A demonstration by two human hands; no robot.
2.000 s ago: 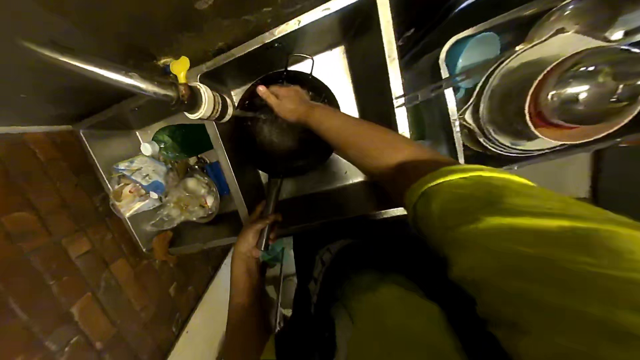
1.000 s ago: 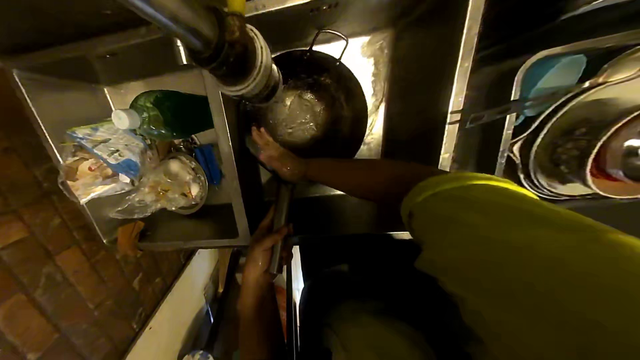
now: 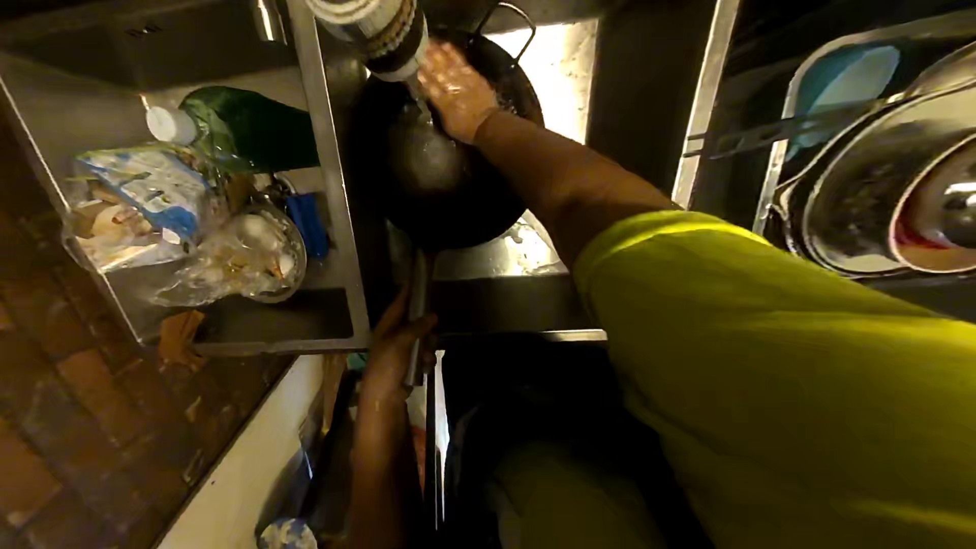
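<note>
A dark metal wok (image 3: 457, 206) with a loop handle at its far side is in the sink basin (image 3: 633, 91). Water runs into it from the faucet spout (image 3: 374, 34) above its left side. My left hand (image 3: 400, 339) grips the wok's long handle (image 3: 419, 305) at the near edge of the basin. Flat against the inner far wall of the wok lies my right hand (image 3: 457, 91), wet, just right of the water stream. Its fingertips are partly hidden behind the spout, and whether it holds anything under the palm cannot be seen.
At left, a metal compartment (image 3: 351, 252) holds a green bottle (image 3: 252, 130) with a white cap, plastic bags of scraps (image 3: 152, 198) and a blue object (image 3: 307, 223). On the right stand stacked metal bowls (image 3: 854, 183) and a light-blue container (image 3: 854, 84) in a rack.
My right hand has moved from the wok's near side by the handle to its far inner wall. My left hand still holds the handle. The view has shifted.
</note>
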